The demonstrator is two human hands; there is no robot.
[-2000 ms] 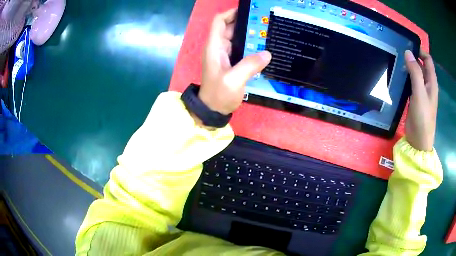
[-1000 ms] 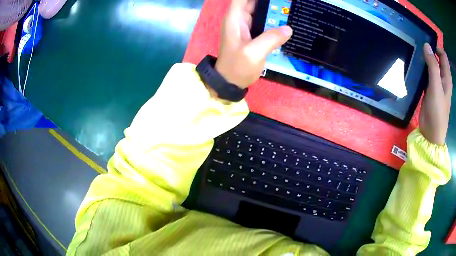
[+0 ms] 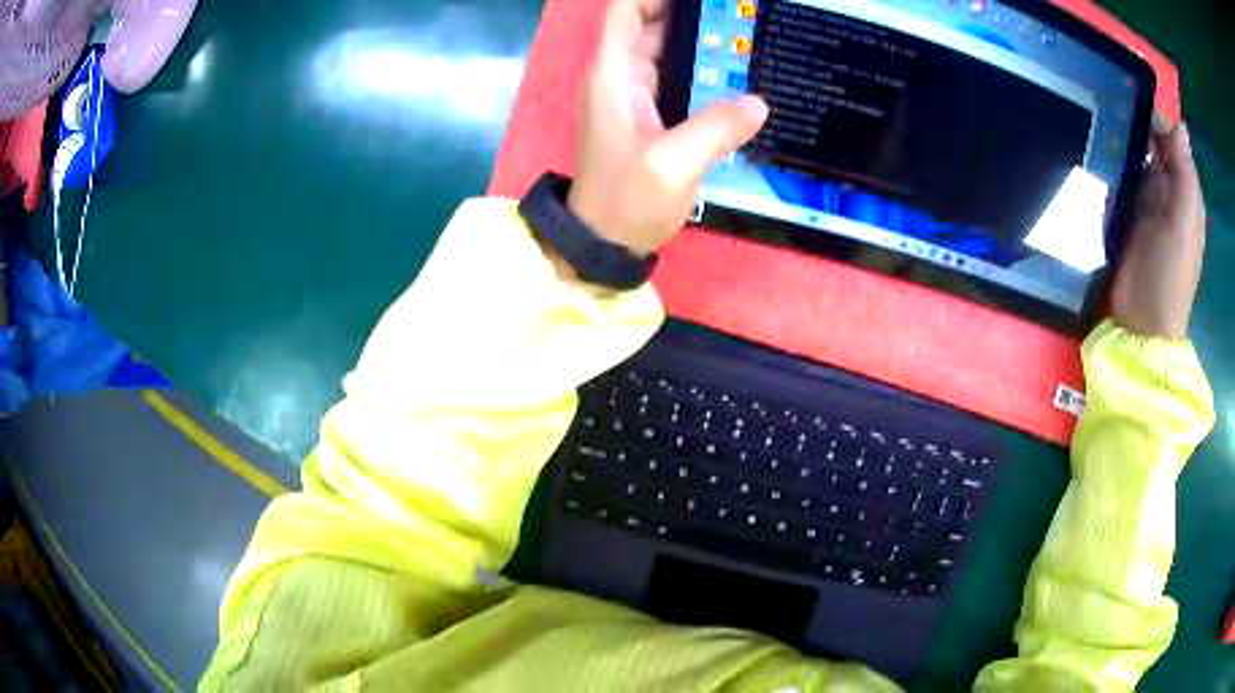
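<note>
A lit tablet is above a red tray, its top edge cut off by the frame. Its screen shows a black command window with small pale text over a blue desktop. My left hand grips the tablet's left edge, thumb over the screen, fingers partly hidden behind it. My right hand is at the tablet's right edge, its fingertips mostly hidden. A black keyboard lies nearer me, beside the tray and apart from the tablet.
Green tabletop extends left and right of the tray. A pale pink fan and a blue item are at the far left. Grey floor with a yellow line shows at lower left. A black band is on my left wrist.
The view has shifted slightly since a second ago. My right thumb, earlier on the front of the tablet's right border, has moved off to the edge. My left hand keeps its grip.
</note>
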